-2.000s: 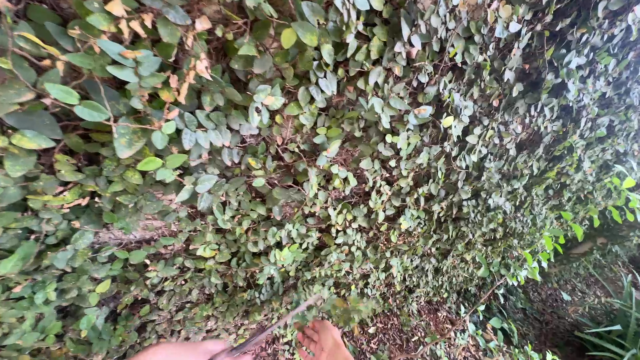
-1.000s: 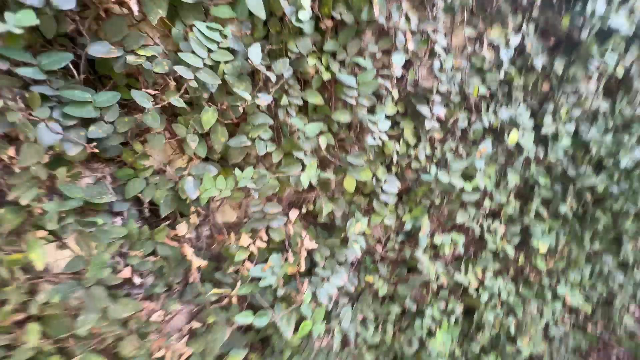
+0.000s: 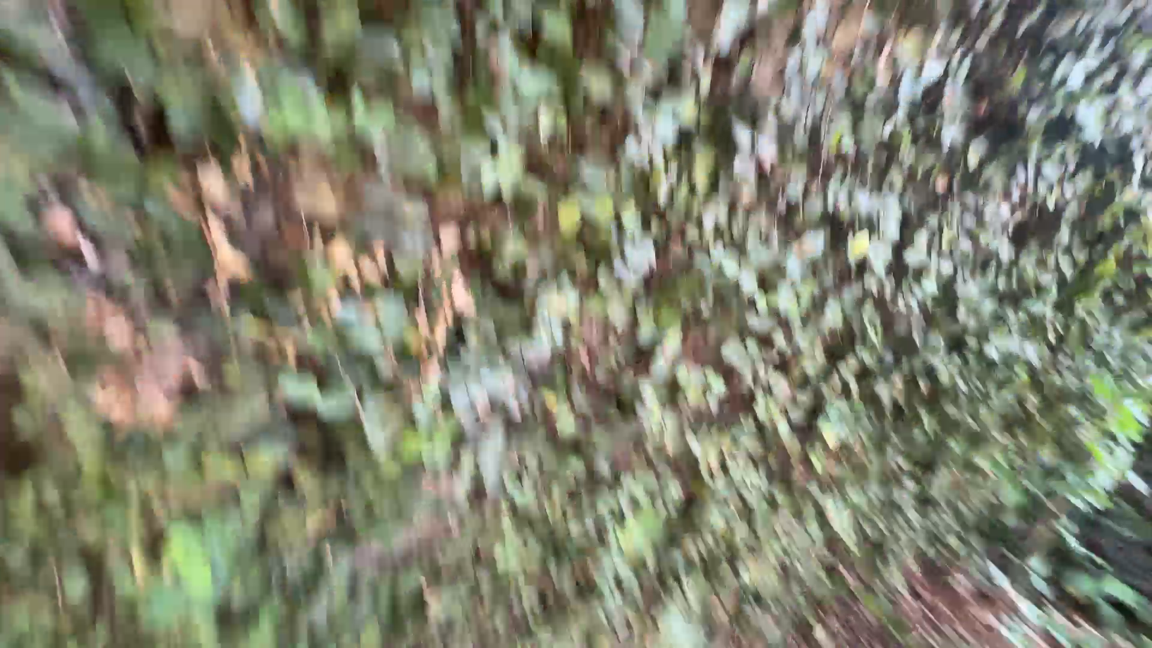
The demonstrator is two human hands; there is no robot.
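Neither my left hand nor my right hand shows in the head view now, and no tool can be seen. A wall of small-leaved climbing plant (image 3: 630, 360) fills most of the picture, strongly blurred by motion. Dry tan leaves (image 3: 441, 297) hang among the green ones left of the middle. A further brownish patch (image 3: 135, 378) lies at the left, too blurred to tell whether it is dry leaves or bare surface.
Brown ground or litter (image 3: 954, 603) shows at the lower right. Beside it, brighter green leaves (image 3: 1116, 414) stand out at the right edge, with a dark area below them.
Two seconds ago both hands and a long thin blade were at the bottom edge; they are out of view now. The view has swung up and partly back down over the foliage.
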